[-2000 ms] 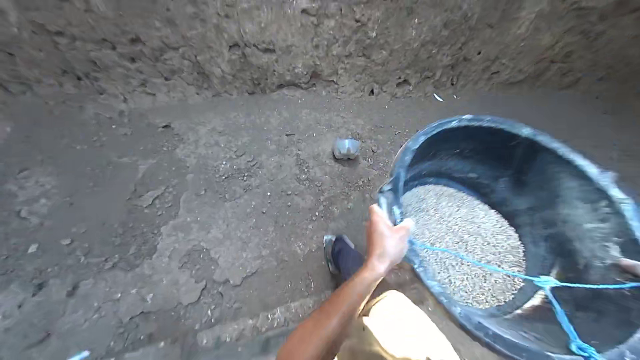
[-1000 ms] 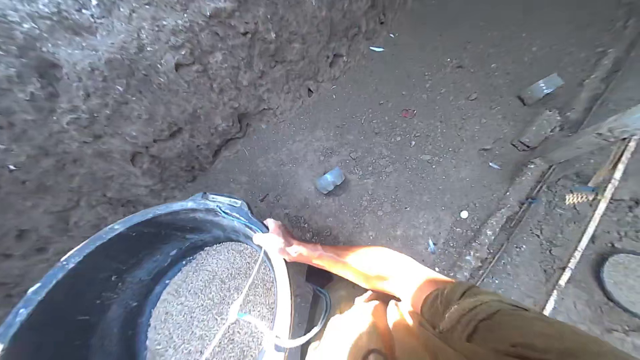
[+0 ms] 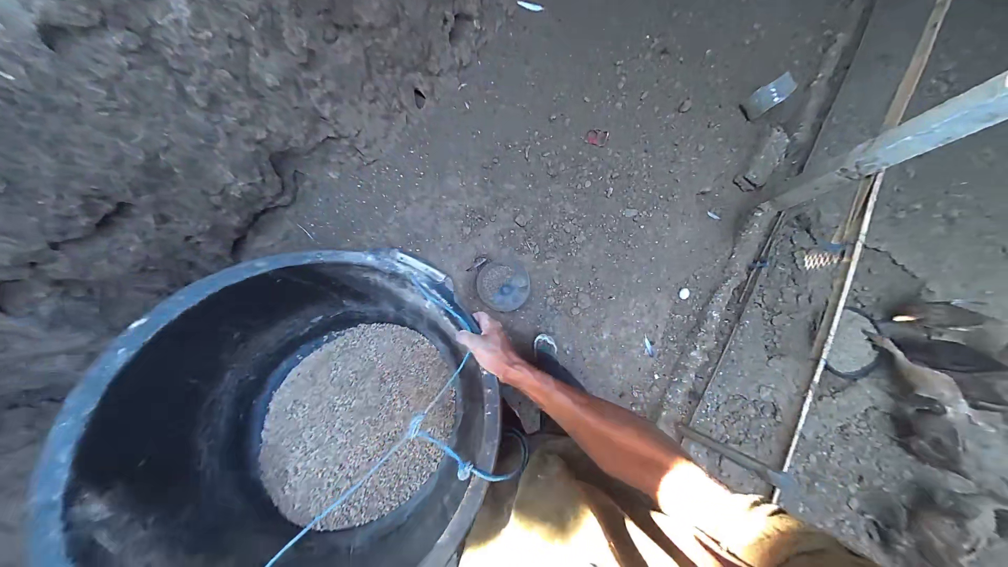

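A large black plastic tub (image 3: 142, 370) fills the lower left, holding a bed of small pale grains or pellets (image 3: 358, 425). My right hand (image 3: 490, 344) grips its upper right rim, where a blue rope (image 3: 370, 472) is tied and runs knotted across the opening. Just beyond that hand, a cut clear plastic container (image 3: 504, 285) stands on the dirt floor with some grainy material inside. My left hand is out of view.
A rough earthen wall (image 3: 157, 118) rises at upper left. To the right are a wooden post (image 3: 937, 134), a long thin rail (image 3: 835, 315), a grey block (image 3: 768, 96) and a round dish (image 3: 852, 342). Blurred dark and pale shapes, perhaps animals, crowd beside the dish. My foot (image 3: 545, 346) is near the tub.
The view has swung strongly. The tub has passed from the right side of the picture to the left. A different hand now shows on its rim than two seconds ago.
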